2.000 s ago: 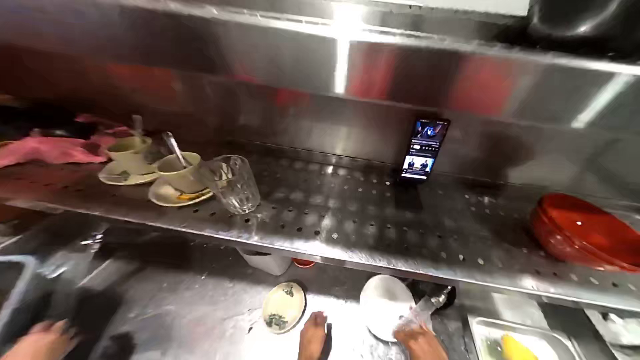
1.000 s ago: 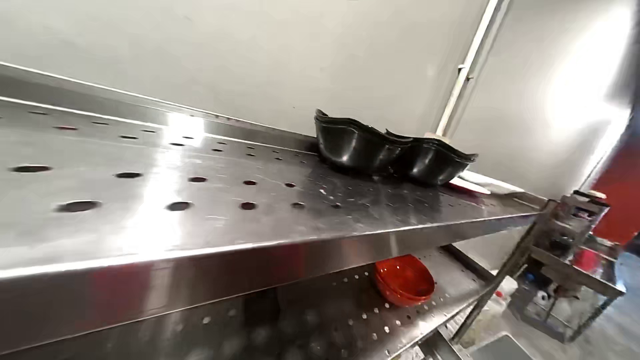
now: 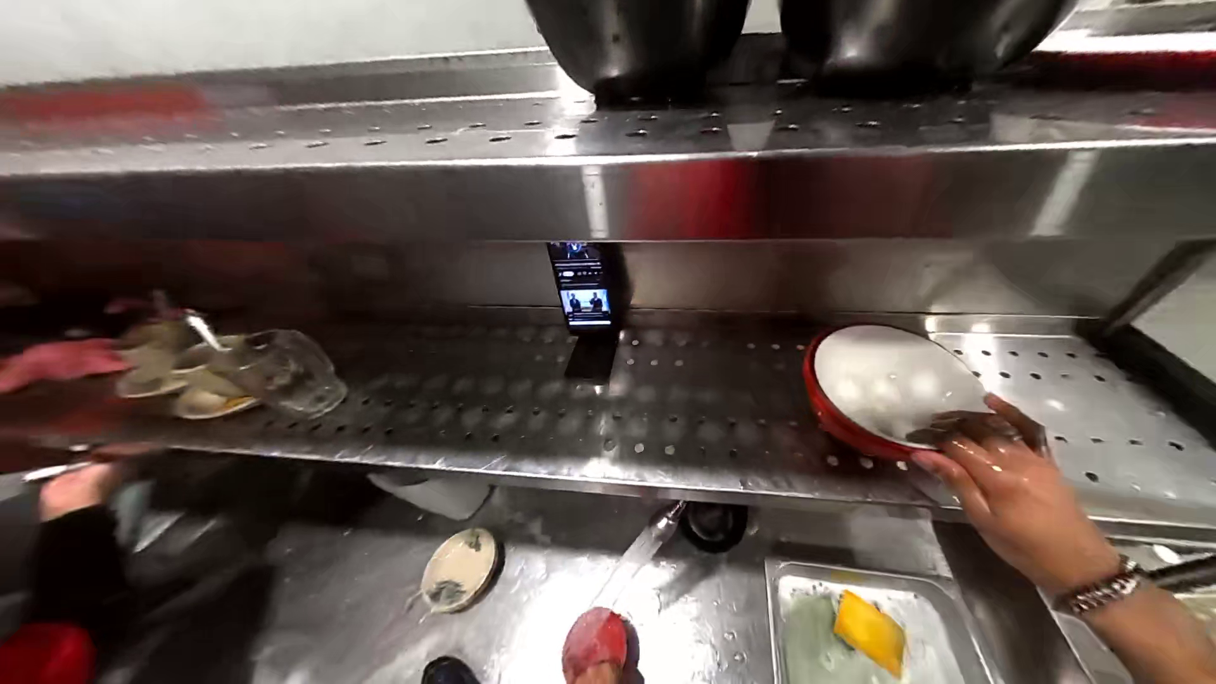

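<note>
My right hand (image 3: 1002,484) is at the front edge of a white round dish (image 3: 888,380), fingers over its rim and thumb below. The dish rests tilted in a red bowl (image 3: 836,423) on the lower perforated shelf. At the bottom edge, mostly out of frame, my left hand (image 3: 598,674) holds a red scrubbing pad (image 3: 595,638). A shiny, narrow nozzle or tap (image 3: 673,515) shows above the pad, with a clear streak running down from it. A small oval dish (image 3: 458,570) with green residue lies on the wet steel surface, left of the pad.
A phone (image 3: 581,294) leans at the shelf's back. Cups with spoons (image 3: 204,356), a tipped clear glass (image 3: 294,375) and a pink cloth (image 3: 62,361) sit left. Black bowls (image 3: 646,43) stand overhead. A metal tray (image 3: 788,617) holds a yellow piece. A co-worker's hand (image 3: 76,489) is at far left.
My right hand has moved up from the work surface to the shelf. A white dish now lies in the red bowl, which showed no white dish before. The view swung right and back.
</note>
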